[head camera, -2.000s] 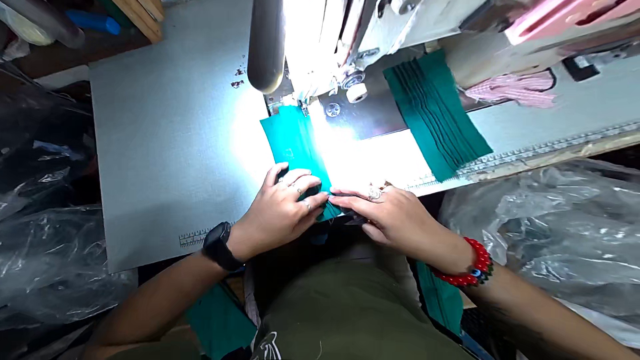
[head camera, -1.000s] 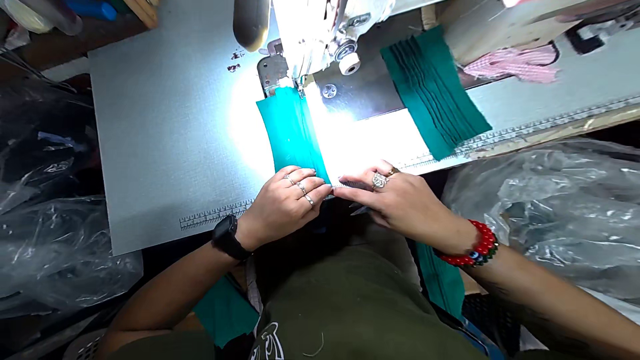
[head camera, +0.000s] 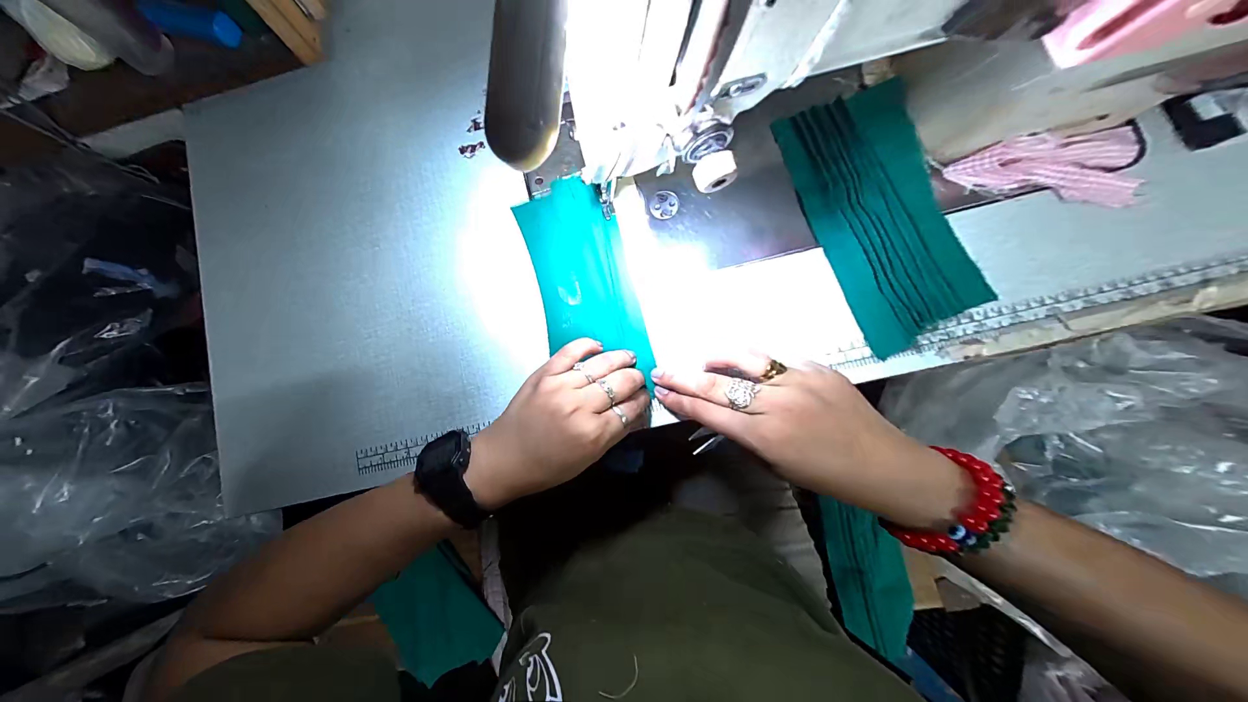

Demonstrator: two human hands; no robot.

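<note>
A green fabric strip (head camera: 585,283) lies on the sewing table, its far end under the presser foot (head camera: 606,200) of a sewing machine (head camera: 634,107). My left hand (head camera: 570,414) rests over the near end of the strip, fingers bent on it. At the strip's near right edge, my right hand (head camera: 780,414) pinches the cloth between thumb and fingertips, close beside the left fingers. What looks like a thin metal tool (head camera: 707,445) shows under the right hand. Right of the machine head lies a stack of pleated green fabric pieces (head camera: 873,214), which neither hand touches.
The grey tabletop (head camera: 341,273) has a printed ruler (head camera: 390,455) along its near edge. Pink checked cloth (head camera: 1053,168) lies at the right by the machine. Clear plastic bags (head camera: 1121,429) stand at both sides. More green fabric (head camera: 439,614) hangs near my lap.
My fingers have closed up beside each other at the near end of the strip compared with two seconds ago. The pleated stack has stayed in place.
</note>
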